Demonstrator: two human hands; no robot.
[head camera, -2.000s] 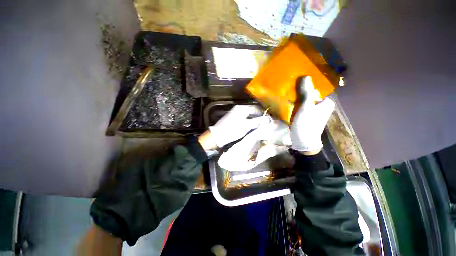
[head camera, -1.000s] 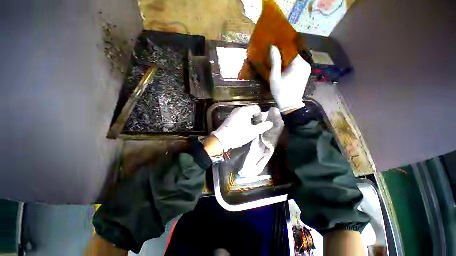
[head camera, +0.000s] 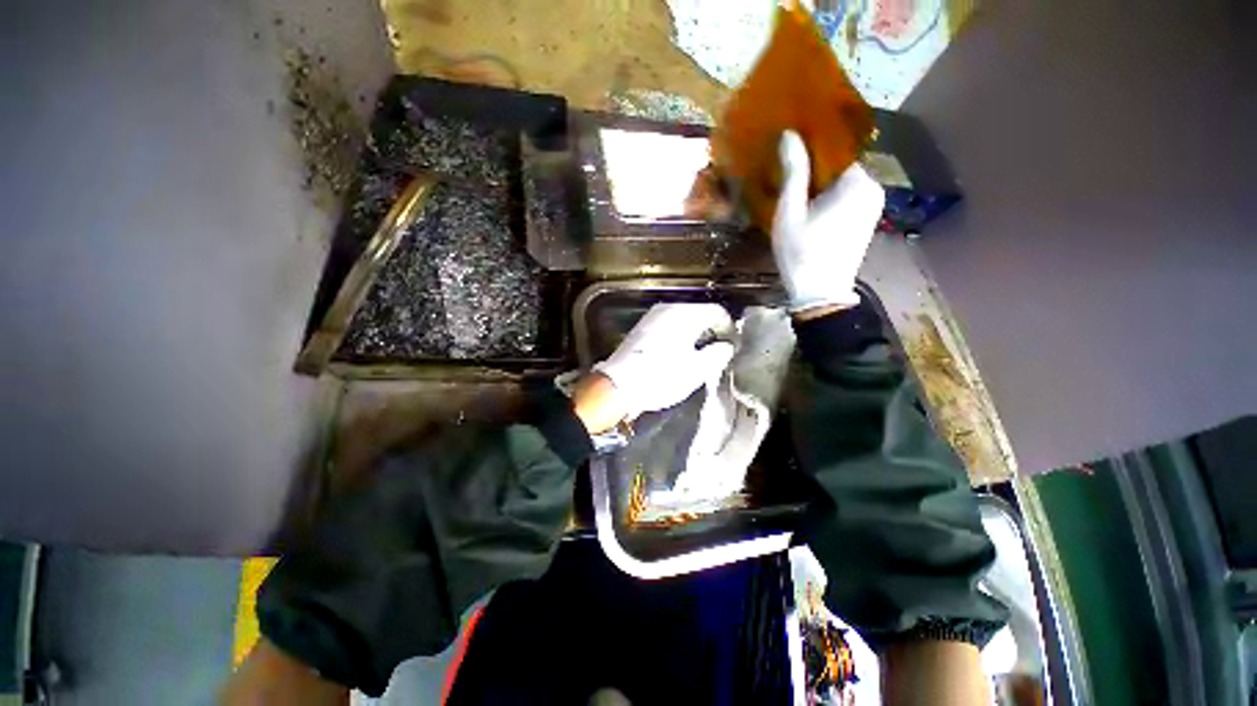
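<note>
My right hand (head camera: 830, 237), in a white glove, holds an orange-brown sheet (head camera: 795, 111) up at the right of the solder pot's bright surface (head camera: 648, 175). The sheet is slightly blurred. My left hand (head camera: 665, 356), also gloved, is over the near tray (head camera: 645, 564) with its fingers curled at the upper part of a white cloth (head camera: 720, 444). The fingers seem closed on the cloth's edge, but the contact is partly hidden. Copper-coloured wire bits (head camera: 638, 499) lie in the tray beside the cloth. No coil shows clearly in either hand.
A black tray of grey flakes (head camera: 462, 283) stands left of the pot, with a brassy strip (head camera: 370, 276) across it. A dark box (head camera: 921, 186) is right of the pot. Grey panels (head camera: 152, 276) flank both sides. Copper windings (head camera: 830, 657) show at the bottom, and green conveyor surface (head camera: 1119, 552) at lower right.
The orange sheet first moved up and left from over the tray's right side, then slightly right, with my right hand. My left hand stays over the near tray; the cloth has shifted and spread.
</note>
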